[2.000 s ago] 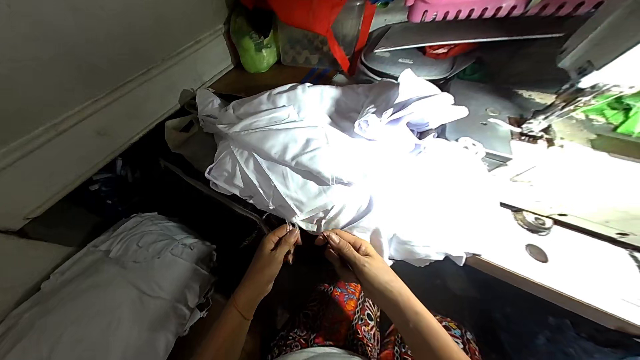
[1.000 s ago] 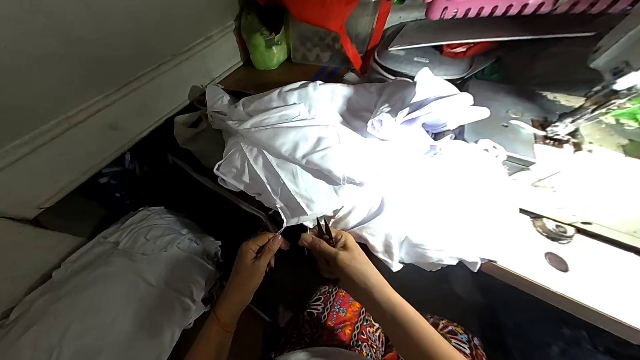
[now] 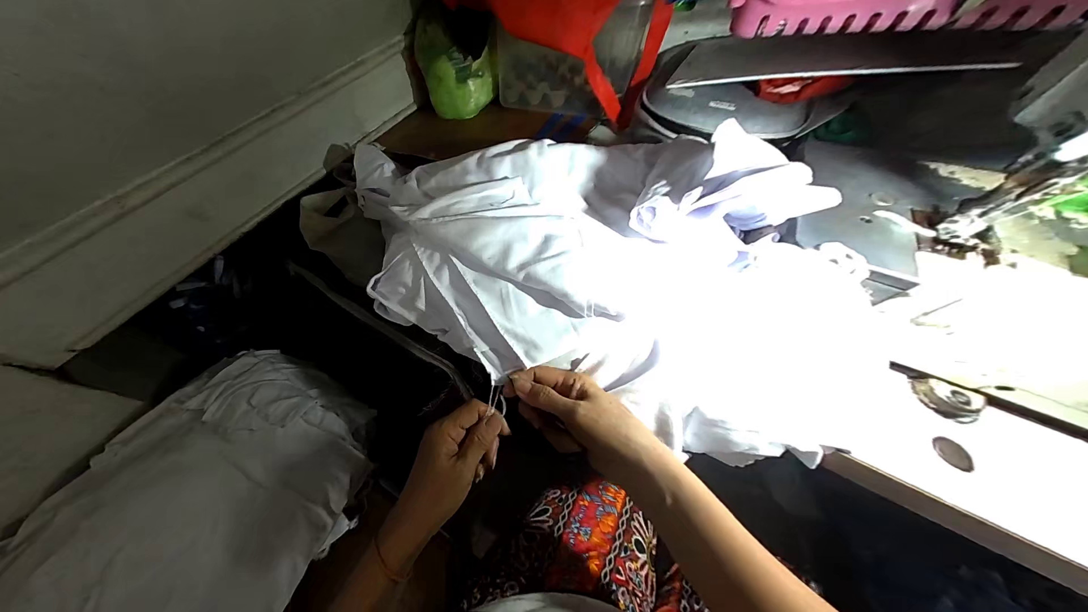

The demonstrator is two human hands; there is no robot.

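A white cloth garment (image 3: 501,246) lies heaped in front of me, its right part washed out by bright light. Thin white threads (image 3: 494,398) hang from its lower corner. My left hand (image 3: 463,446) pinches these threads just below the cloth. With thumb and fingertips, my right hand (image 3: 565,408) grips the garment's corner edge. Whether the dark snips seen earlier are still in the right palm cannot be told.
A sewing machine (image 3: 977,221) stands at the right on its bright bed, near the table's edge (image 3: 960,518). More white cloth (image 3: 204,484) is piled at lower left. Behind are a green bag (image 3: 459,76), a clear plastic box (image 3: 544,72) and a pink basket (image 3: 841,15).
The dark snips that stuck up from my right hand one second ago no longer show. That hand has come to the cloth's corner, and my left hand is now lower, below it.
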